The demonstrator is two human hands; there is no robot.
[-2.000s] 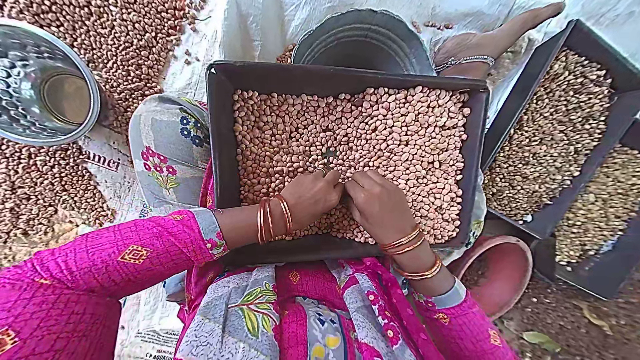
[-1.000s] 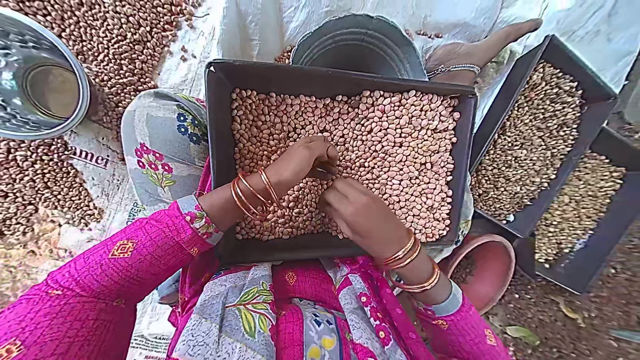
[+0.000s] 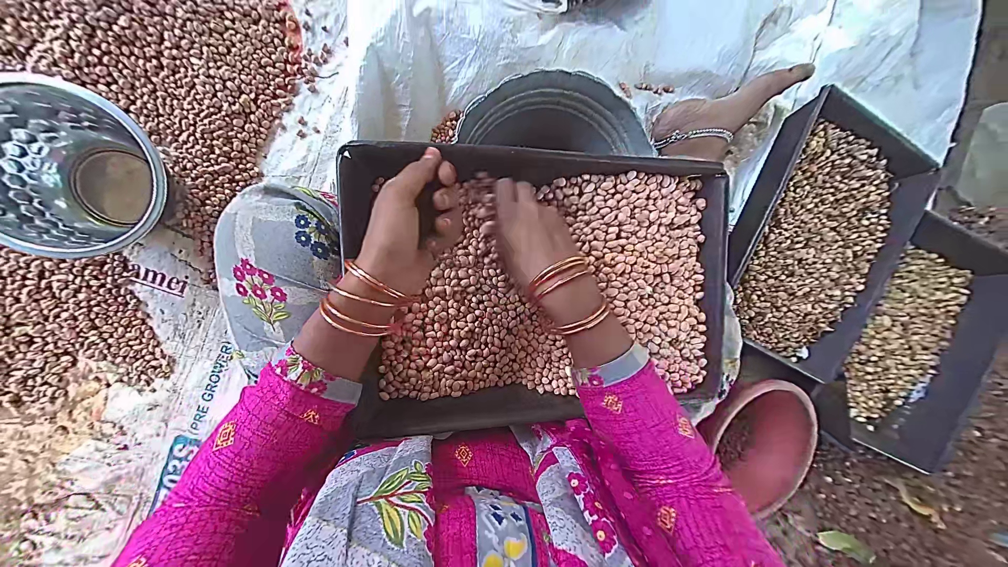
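A black rectangular tray (image 3: 488, 411) filled with pinkish-brown nuts or beans (image 3: 642, 260) rests on my lap. My left hand (image 3: 413, 216) is raised over the tray's upper left part, its fingers curled and thumb up; whether anything lies inside the curl is hidden. My right hand (image 3: 528, 224), blurred, reaches down to the pieces near the upper middle of the tray with its fingers bent; what it touches cannot be made out. Dark tray bottom shows at the upper left around my left hand. Orange-gold bangles circle both wrists.
A steel pot (image 3: 153, 169) stands at left by heaps of the same pieces (image 3: 213, 71) on white sacking. Beyond the tray are a grey bucket (image 3: 555, 87) and my foot (image 3: 709, 114). At right lie two black trays (image 3: 854, 346) (image 3: 965, 370) of smaller pieces and a reddish pot (image 3: 776, 472).
My hands were close together over the middle of the tray; both have moved toward its far edge and apart. Pieces have shifted away from the tray's upper left corner, where dark bottom now shows.
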